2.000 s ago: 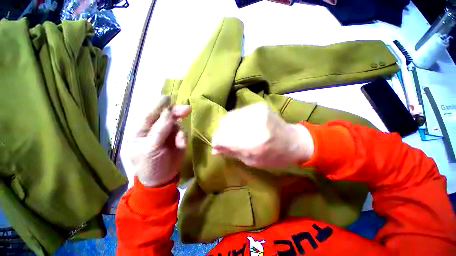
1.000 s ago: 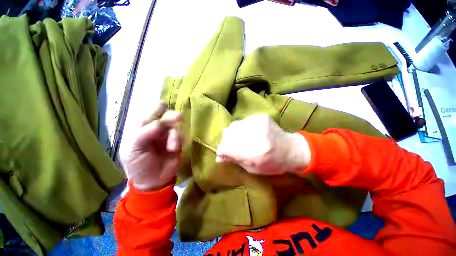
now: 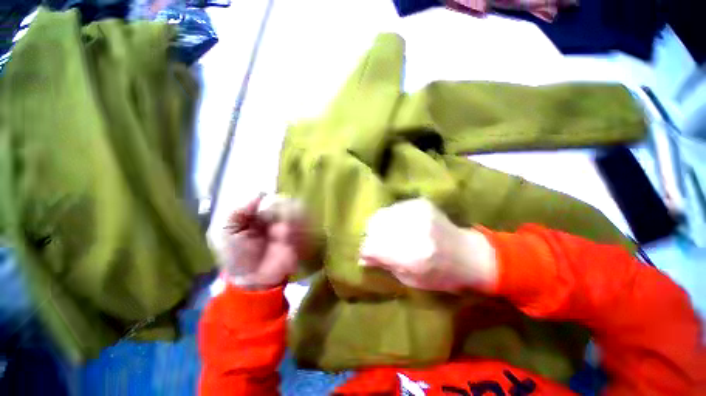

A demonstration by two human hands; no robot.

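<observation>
An olive-green jacket (image 3: 364,271) lies bunched on the white table (image 3: 310,46) in front of me, one sleeve (image 3: 542,116) stretched to the right. My right hand (image 3: 422,244) is closed in a fist over the jacket front, its fingertips pinched at the cloth; what they pinch is too blurred to tell. My left hand (image 3: 267,240) is raised at the jacket's left edge with curled fingers, blurred; I cannot tell whether it holds anything. No needle or thread can be made out.
A pile of olive garments (image 3: 101,186) hangs over the table's left side. A black smartphone (image 3: 635,193) lies at the right beside slim tools (image 3: 667,158). Dark cloth (image 3: 596,27) lies at the far right. Blue floor (image 3: 147,371) shows at the bottom left.
The whole view has shifted and blurred, with the table things now lower and further right. My left hand's fingers are more curled. My right hand stays closed near the jacket front.
</observation>
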